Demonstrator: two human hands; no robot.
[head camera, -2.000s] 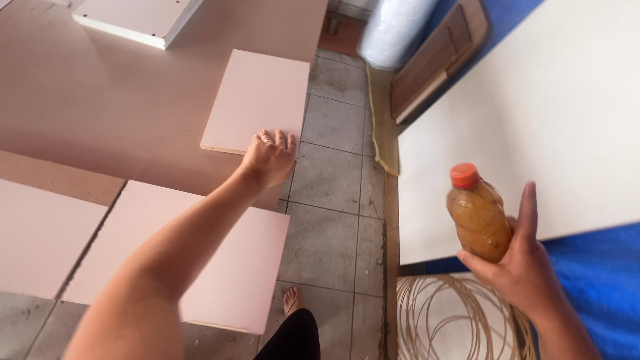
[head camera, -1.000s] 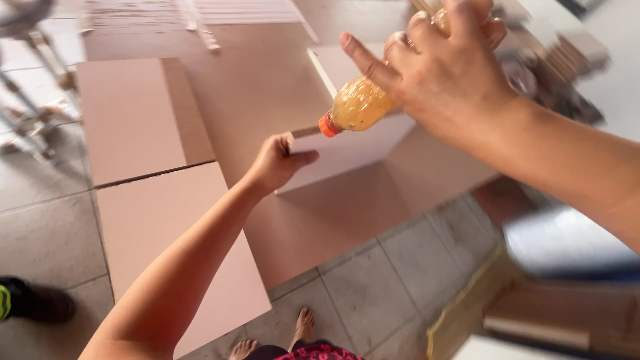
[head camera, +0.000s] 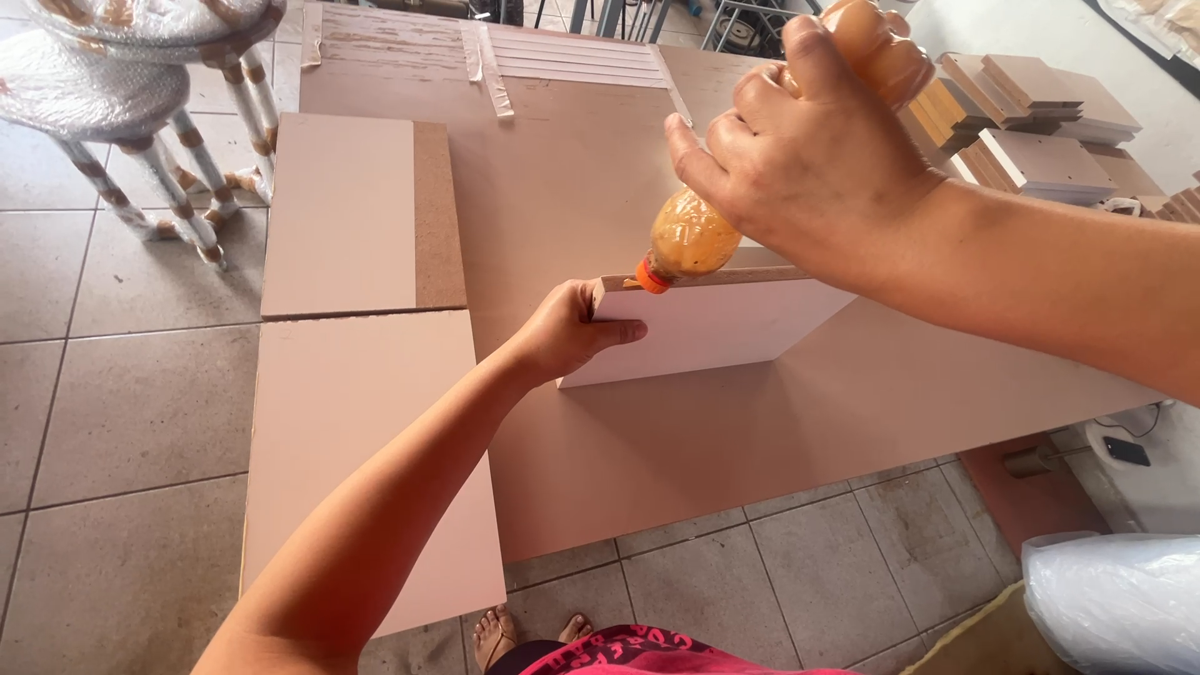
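Observation:
My left hand (head camera: 572, 333) grips the near left corner of a pale board (head camera: 712, 323), which stands on its long edge on the worktable (head camera: 581, 187). In my right hand (head camera: 797, 131) is a plastic bottle of amber glue-like liquid (head camera: 694, 234), tilted with its orange cap (head camera: 652, 277) down at the board's upper edge. A little amber liquid shows on that edge beside the cap. My right fingers wrap the bottle's middle and hide part of it.
Two flat panels (head camera: 375, 412) lie along the table's left side. Bubble-wrapped stools (head camera: 112, 94) stand at the upper left. Stacked board pieces (head camera: 1041, 159) are at the upper right. A plastic-wrapped roll (head camera: 1116, 600) is at the lower right, beyond the tiled floor (head camera: 694, 581).
The board my left hand touched lay flat two seconds ago and now stands on edge. The bottle, upright then in my right hand, is now cap down over it. The view has swung round.

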